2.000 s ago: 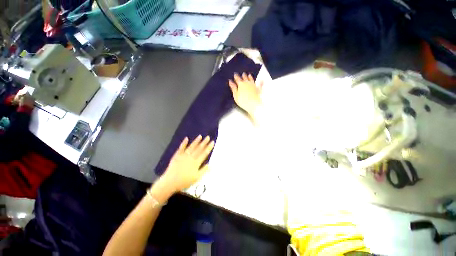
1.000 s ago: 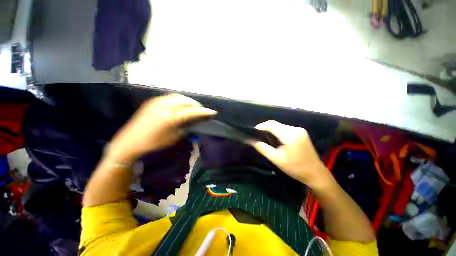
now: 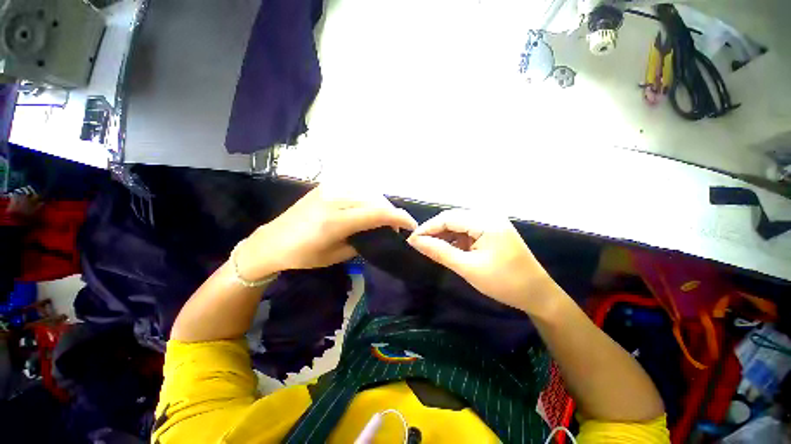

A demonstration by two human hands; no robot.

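A dark fabric panel (image 3: 403, 270) hangs over my lap below the table's front edge. My left hand (image 3: 334, 227) grips its upper edge from the left. My right hand (image 3: 477, 251) pinches the same edge from the right, thumb and index finger close to my left fingertips. The fingertips of both hands nearly meet at the cloth's edge. Another dark purple panel (image 3: 276, 82) lies on the table at the upper left, with nothing holding it.
Black-handled scissors (image 3: 694, 78) and a yellow tool (image 3: 656, 69) lie at the upper right of the white table (image 3: 434, 95). A ribbed knob (image 3: 603, 33) is near them. A black strip (image 3: 753, 208) lies at the right edge. An off-white machine (image 3: 48, 39) stands at the upper left.
Since two seconds ago my hands have moved from the purple panel on the table to the cloth at my lap. Over the last second they have come closer together along its edge.
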